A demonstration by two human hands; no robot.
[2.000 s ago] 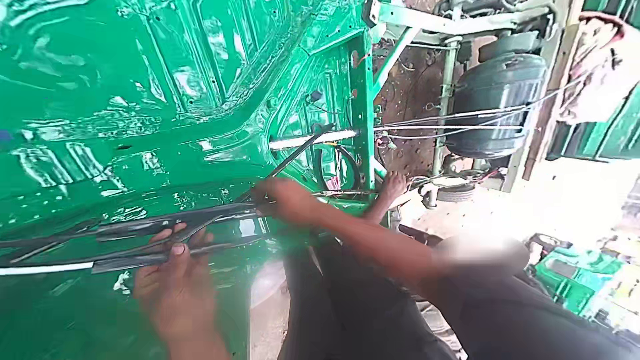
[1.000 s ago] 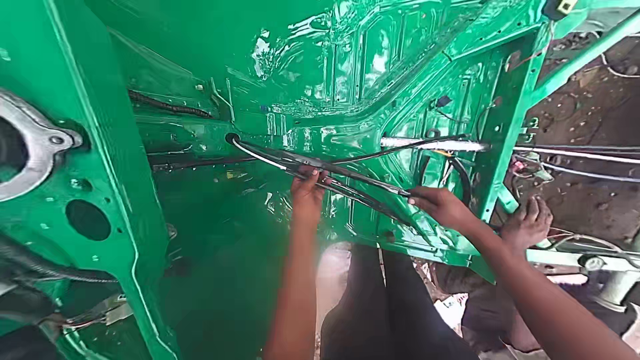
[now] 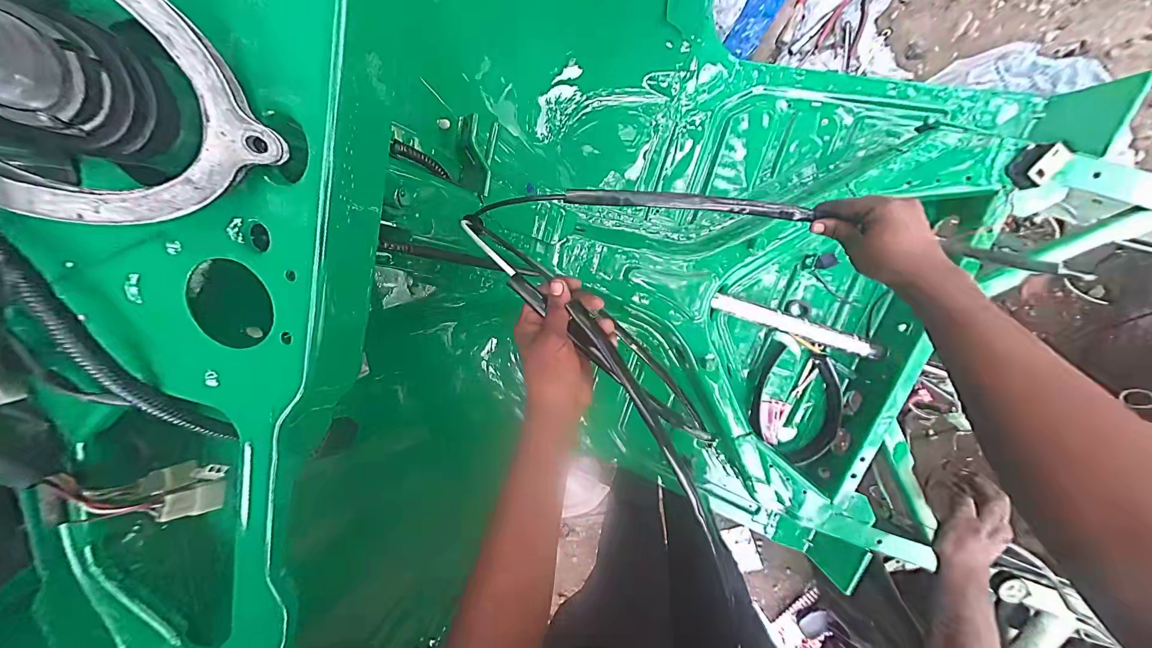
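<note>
My left hand (image 3: 560, 337) is closed around several black-sheathed cables (image 3: 621, 369) near the middle of the view. These cables run from a hole in the green-painted metal panel (image 3: 432, 378) down to the lower right. To the upper right, my right hand (image 3: 877, 236) pinches one black-sleeved cable (image 3: 688, 203), which bends up from the same hole and stretches nearly level above the panel. A short light-coloured stretch of cable (image 3: 489, 247) shows beside the hole. The cable's far end, past my right hand, is partly hidden by my forearm.
A co-worker's hand (image 3: 972, 517) rests near the green frame at lower right. At left are a round metal flange (image 3: 211, 99), a corrugated conduit (image 3: 81, 346) and a white connector (image 3: 189, 493) with wires. A coiled black cable (image 3: 832, 409) lies within the frame.
One black cable now stands apart from the bundle, drawn up and right by my right hand; one second ago both hands held the cables close together. The view has swung toward the flange side.
</note>
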